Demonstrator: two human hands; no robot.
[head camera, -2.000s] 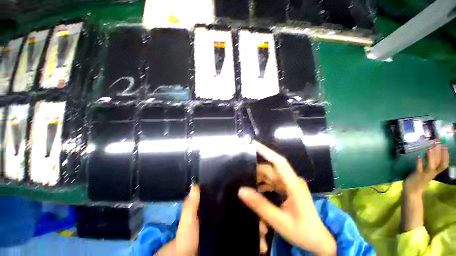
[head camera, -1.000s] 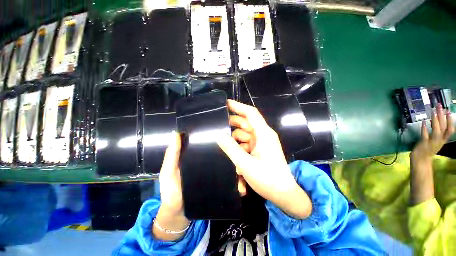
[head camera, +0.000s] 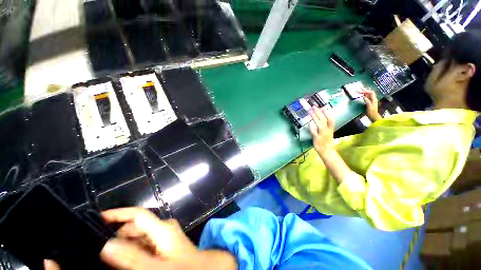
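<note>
A stack of black phone screens (head camera: 47, 227) is held tilted at the lower left, with thin slab edges at its right side. My right hand (head camera: 150, 240), slightly blurred, grips this right side. My left hand (head camera: 51, 264) is almost wholly cut off; only a fingertip shows against the stack at the bottom edge. A clear blister tray (head camera: 230, 126) lies beyond. It holds black screens and two white-backed screens (head camera: 103, 115) with orange-marked flex cables. A loose black screen (head camera: 192, 163) lies askew over the tray's near right pockets.
A white metal post (head camera: 271, 34) stands on the green mat (head camera: 232, 74). Another tray of black screens (head camera: 158, 31) lies at the far left beside a pale board (head camera: 55, 47). At right, a person in a yellow smock (head camera: 369, 158) handles a small test device (head camera: 300, 109). Cartons (head camera: 453, 221) stand at the lower right.
The view has swung right, bringing the neighbouring person into the picture. My hands and the held screens now sit at the lower left, and my left hand is mostly cut off.
</note>
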